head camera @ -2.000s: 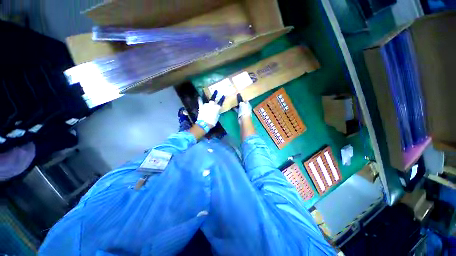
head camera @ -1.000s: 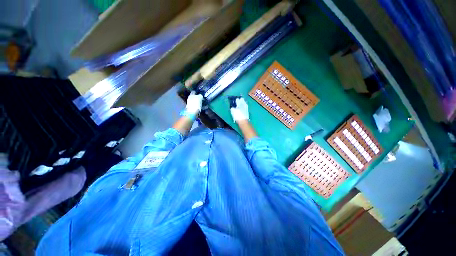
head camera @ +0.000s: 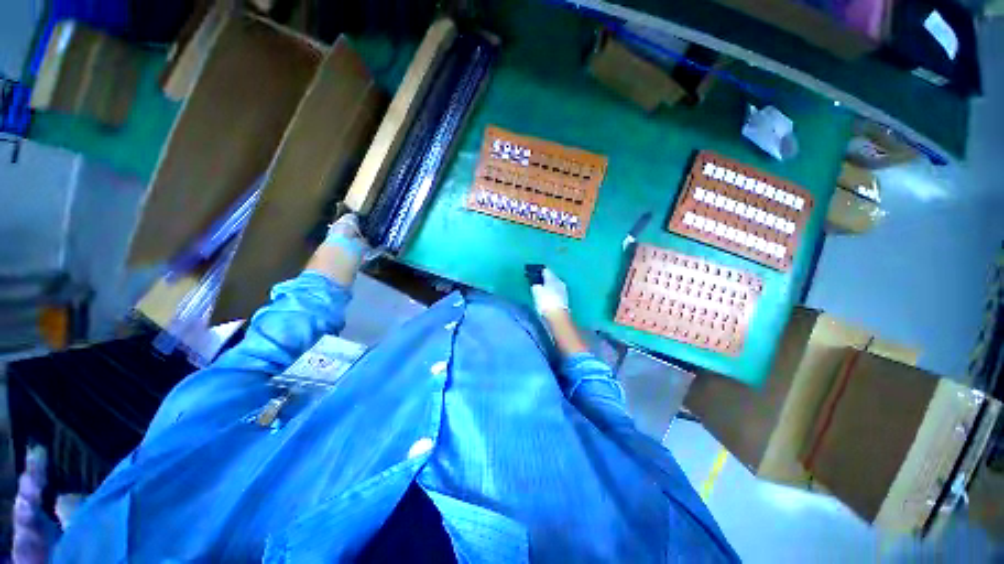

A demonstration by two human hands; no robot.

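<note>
A long narrow carton (head camera: 399,116) lies open on the green mat (head camera: 440,248), with dark, shiny component tubes (head camera: 424,154) in it. My left hand (head camera: 346,234), in a white glove with dark fingertips, grips the carton's near end; its fingers are partly hidden. My right hand (head camera: 547,293), gloved alike, is low over or on the mat near its front edge, right of the carton. It is small and blurred; I see nothing in it. An orange-brown fixture board (head camera: 537,182) with white and silver parts in some slots lies beyond it.
Two more fixture boards lie right, one with white rows (head camera: 740,209), one paler (head camera: 688,300). A small tool (head camera: 636,228) and crumpled clear plastic (head camera: 768,130) lie near them. A large carton (head camera: 297,182) with tubes stands left. Another open carton (head camera: 870,424) is lower right.
The view has turned. The narrow carton, closed two seconds ago under both hands, now shows its tubes. My right hand has left it; my left hand remains at its near end.
</note>
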